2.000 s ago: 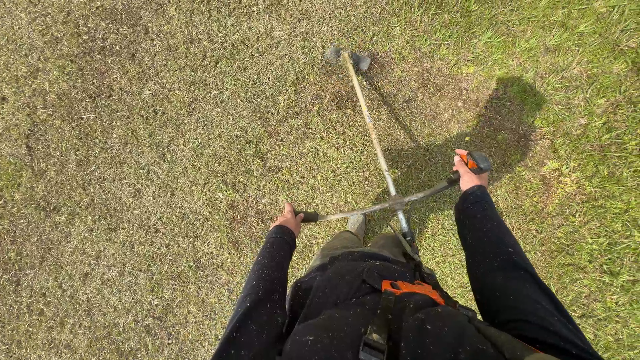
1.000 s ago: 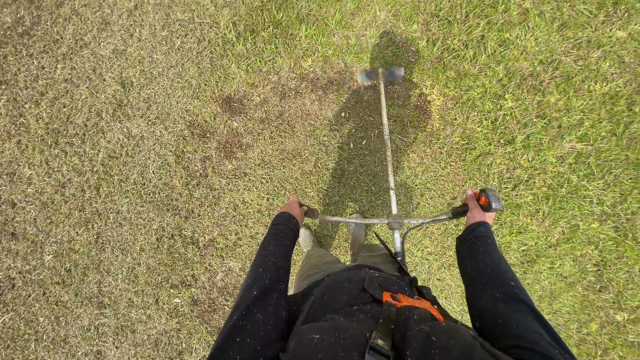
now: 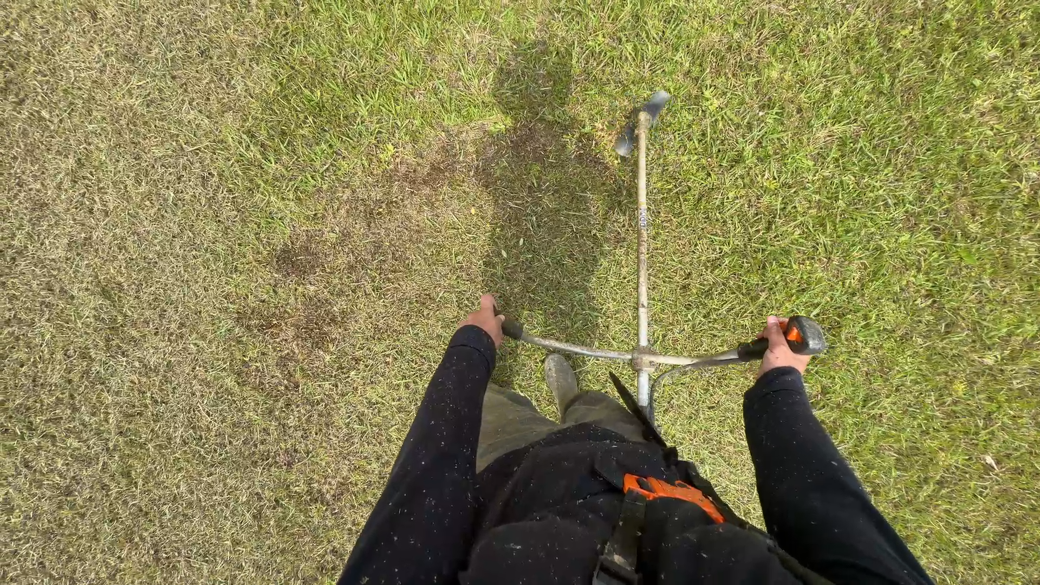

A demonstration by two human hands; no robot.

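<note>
A brush cutter hangs before me, its long straight shaft [image 3: 643,268] pointing away over the grass. At the shaft's far end, a flat metal blade [image 3: 642,123] lies slantwise and looks slightly blurred. My left hand [image 3: 485,318] is closed around the black left grip of the curved handlebar [image 3: 577,349]. Around the right grip, which has an orange control and a dark housing [image 3: 804,335], my right hand [image 3: 780,348] is closed. A clamp [image 3: 642,358] joins bar and shaft. The engine is out of sight.
Short dry grass [image 3: 122,325] covers the left side; longer green grass [image 3: 894,203] grows at the right and top. Brown patches [image 3: 301,253] and my shadow [image 3: 544,227] lie ahead. One boot [image 3: 561,378] shows below the handlebar. A harness with an orange part [image 3: 670,494] crosses my body.
The blade end has swung from left to right over the grass, and the shaft, leaning left at first, now points straight ahead. Both hands have kept their hold. The view has turned.
</note>
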